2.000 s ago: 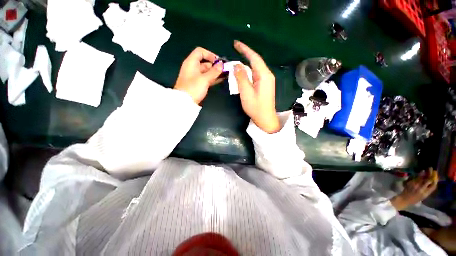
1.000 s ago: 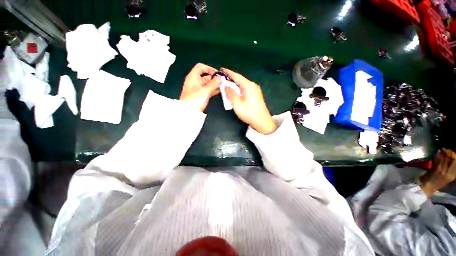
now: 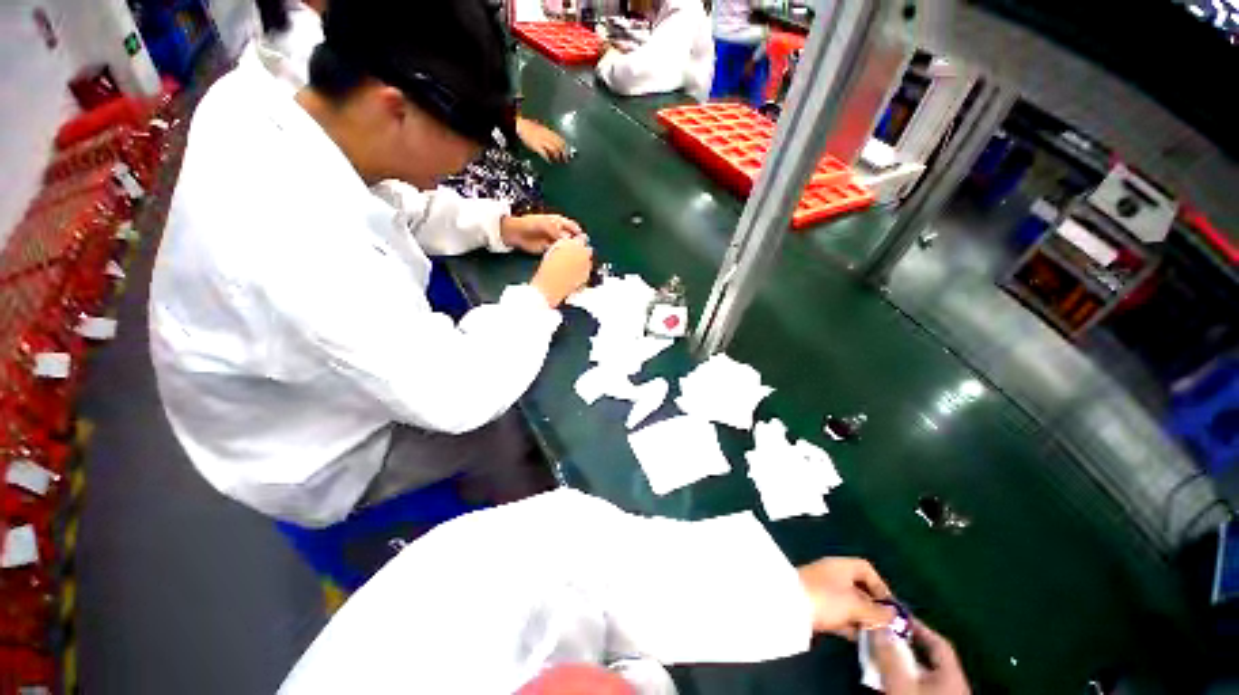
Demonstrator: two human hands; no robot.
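My left hand (image 3: 845, 595) is at the lower right of the view and pinches a small dark shiny metal part (image 3: 898, 621). My right hand (image 3: 924, 663), cut off by the bottom edge, holds a white wipe (image 3: 870, 661) against the part. The fingers hide most of the part. White sheets lie on the dark green bench beyond my left sleeve: a flat square one (image 3: 678, 454) and a crumpled one (image 3: 792, 470).
A neighbour in a white smock (image 3: 313, 299) works at the bench on the left. A bottle with a red mark (image 3: 667, 318) stands by a metal upright (image 3: 775, 190). Two metal parts (image 3: 844, 428) lie on the bench (image 3: 883, 502). Red gridded trays (image 3: 741, 143) lie farther back.
The view has swung left, bringing the neighbour, upright and red trays into sight. The blue bin and clear bottle have left the picture. Both hands still hold the part and wipe.
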